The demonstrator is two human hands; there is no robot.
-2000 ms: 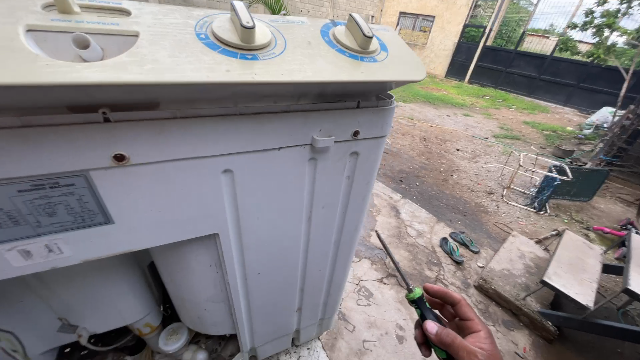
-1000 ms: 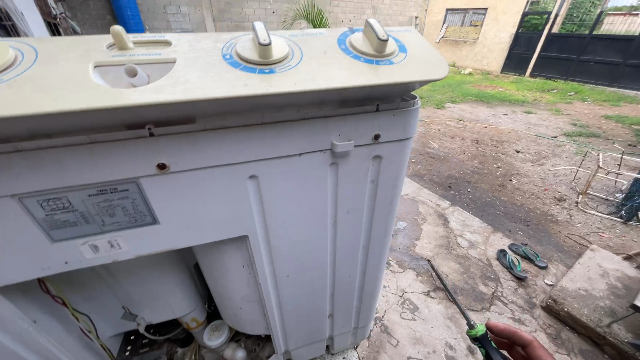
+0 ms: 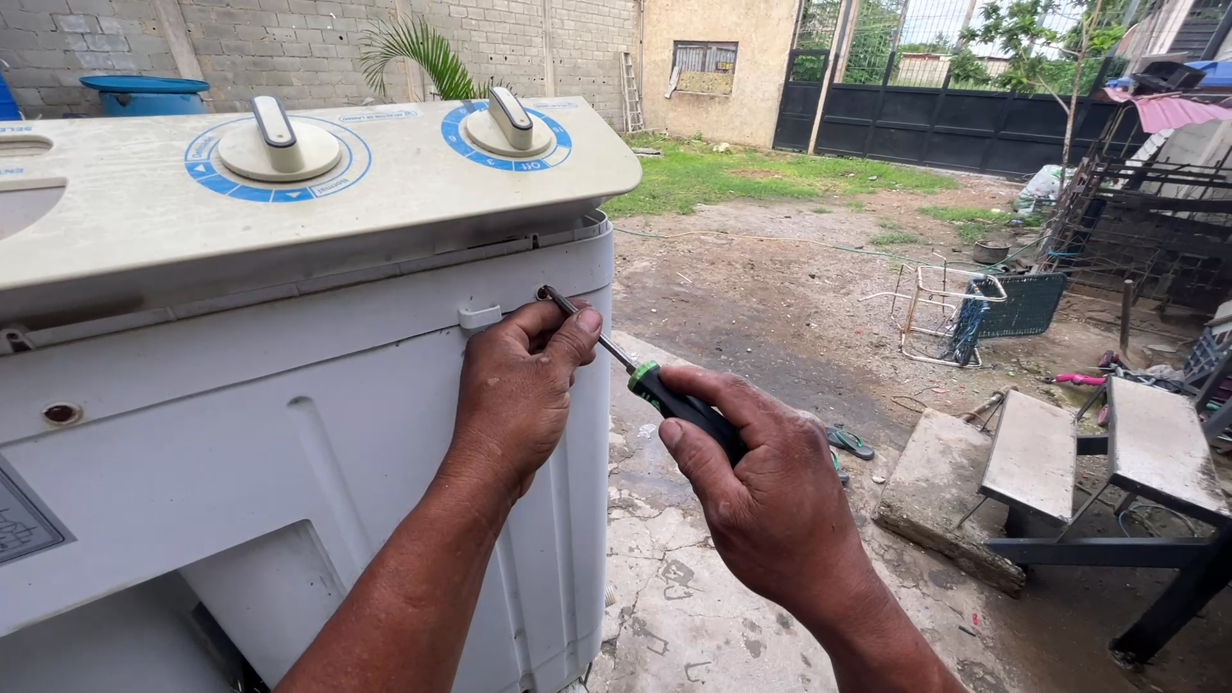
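My right hand (image 3: 770, 472) grips the black and green handle of a screwdriver (image 3: 645, 377). The screwdriver's tip meets the screw hole near the top right corner of the white washing machine's back panel (image 3: 385, 423). Thumb and fingers of my left hand (image 3: 515, 385) pinch the shaft close to the tip, beside a small white plastic clip (image 3: 479, 316). Whether a screw sits at the tip cannot be told. Above is the cream control panel (image 3: 404, 183) with two knobs. A second hole (image 3: 63, 414) shows further left, and a cut-out opens at the lower left.
Cracked concrete (image 3: 664, 587) lies right of the machine, with flip-flops (image 3: 849, 443) on it. Metal-framed steps (image 3: 1035, 452), a concrete slab (image 3: 929, 491) and an overturned chair frame (image 3: 938, 313) stand further right. A blue barrel (image 3: 144, 96) is behind the machine.
My left hand has come into view and taken hold of the screwdriver's shaft. My right hand has brought the screwdriver from beside the machine to the hole at its corner.
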